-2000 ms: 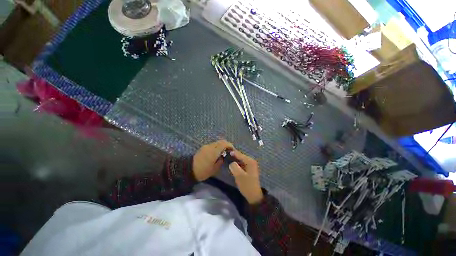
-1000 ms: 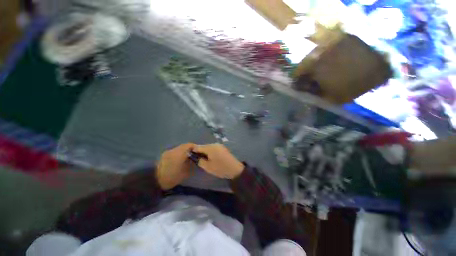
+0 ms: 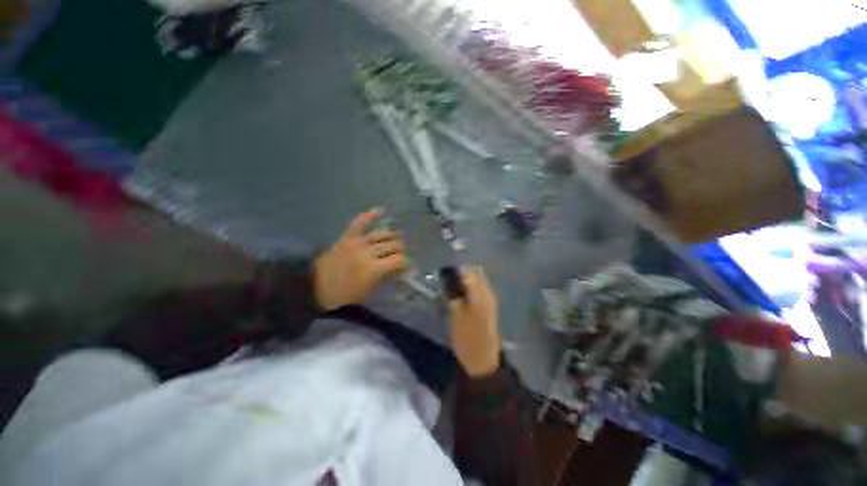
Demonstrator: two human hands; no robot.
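Note:
The frame is blurred. My left hand (image 3: 361, 263) is over the near part of the grey mat (image 3: 285, 161), holding a thin white cable assembly (image 3: 418, 285) that sticks out to its right. My right hand (image 3: 477, 318) holds a small black part (image 3: 452, 282) between thumb and fingers, close to the cable's end. Whether the two touch is not clear. A fan of white cable assemblies with green ends (image 3: 414, 142) lies beyond my hands. A small cluster of short black leads (image 3: 520, 220) lies to its right.
A pile of grey-white cable assemblies (image 3: 627, 332) lies at the right, with a red bar (image 3: 756, 331) beyond it. A brown carton (image 3: 727, 176) stands behind. Red wired parts (image 3: 570, 95) lie at the back, and a dark bundle (image 3: 211, 30) lies at the far left.
My hands were together around a small dark part and are now apart. A white cable now shows at my left hand. The view has also shifted.

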